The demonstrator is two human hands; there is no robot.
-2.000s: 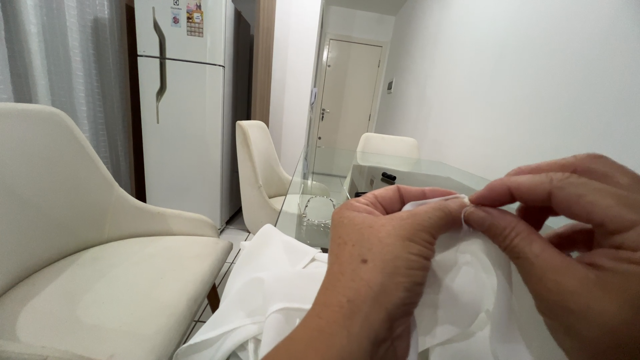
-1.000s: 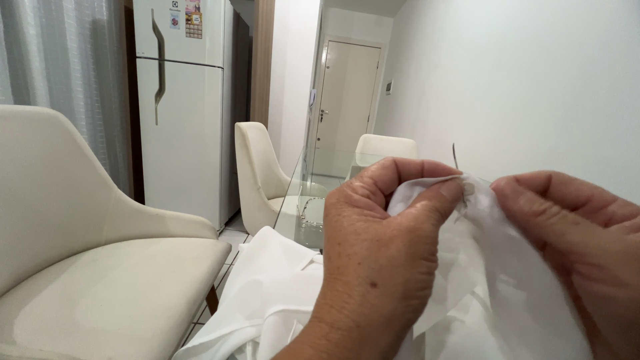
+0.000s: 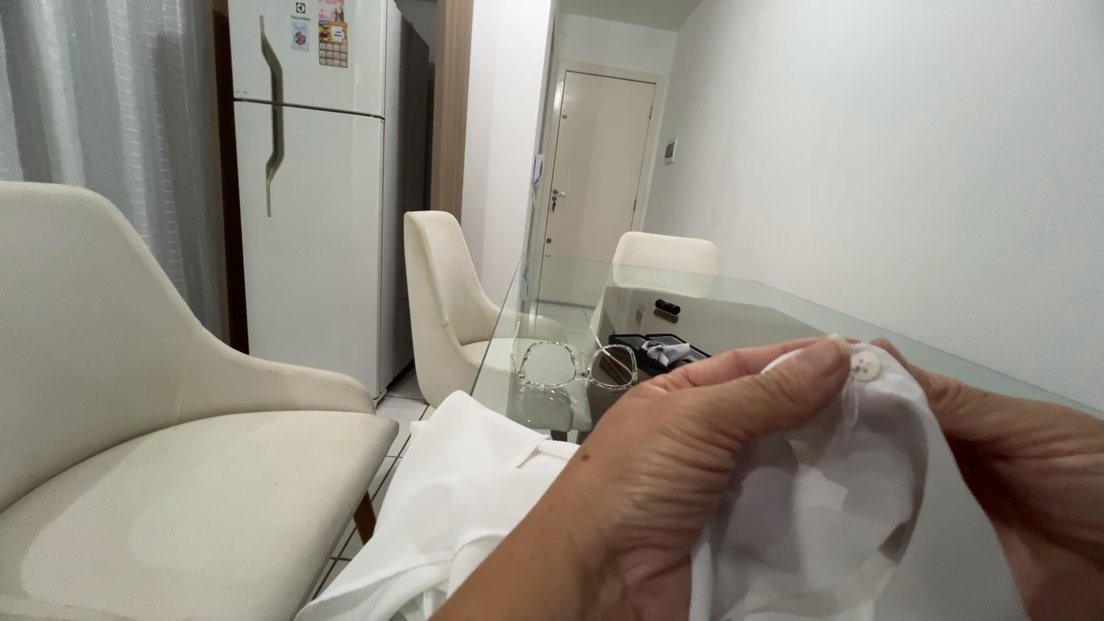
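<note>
White fabric (image 3: 828, 509) hangs from both hands at the lower right and also lies over the near edge of the glass table. A small white four-hole button (image 3: 865, 366) sits on its upper edge, with thread below it. My left hand (image 3: 690, 440) pinches the cloth just left of the button, thumb on top. My right hand (image 3: 1018, 448) holds the cloth to the right, its fingers partly hidden behind the fabric. No needle can be made out.
Eyeglasses (image 3: 549, 364) lie on the glass table (image 3: 742, 297), near an open black case (image 3: 634, 347) with a cloth in it and a small black object (image 3: 667, 307). Cream chairs (image 3: 112, 483) stand at the left and beyond. A white refrigerator (image 3: 310, 250) is behind.
The needle seen upright above the cloth one second ago is out of sight. The cloth's edge has turned, and the button now faces me. My right hand has moved behind the fabric.
</note>
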